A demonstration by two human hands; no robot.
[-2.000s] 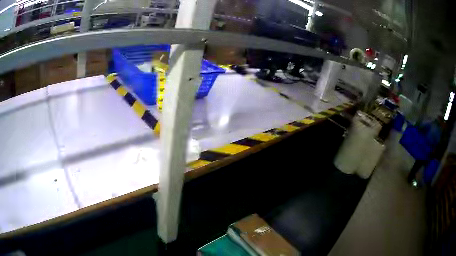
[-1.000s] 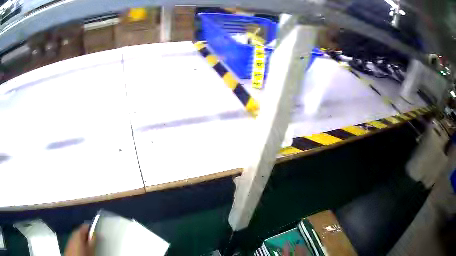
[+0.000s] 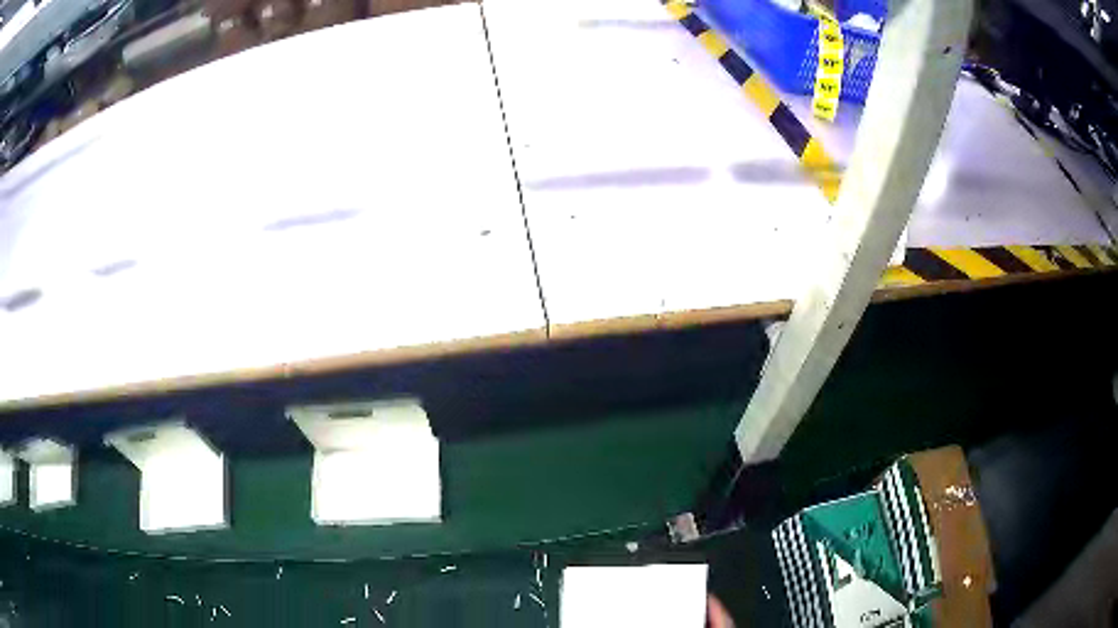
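Observation:
A white carton is at the bottom centre, cut off by the lower edge. A small part of my right hand shows at its right edge, gripping it; the rest of the hand is out of the picture. My left hand is not in view. Several white cartons with raised lid flaps stand in a row on the dark green conveyor, the nearest one left of centre. A brown shipping carton at lower right holds unopened boxes with white and teal-green edges.
A long white bench runs behind the conveyor. A slanting white post stands between the row and the brown carton. A blue basket with yellow tape is at the upper right. White slivers lie at the lower left.
The view has swung left and down, showing more of the carton row. My left hand, earlier at an open carton, is gone from view. My right hand has moved from the box stack to the white carton.

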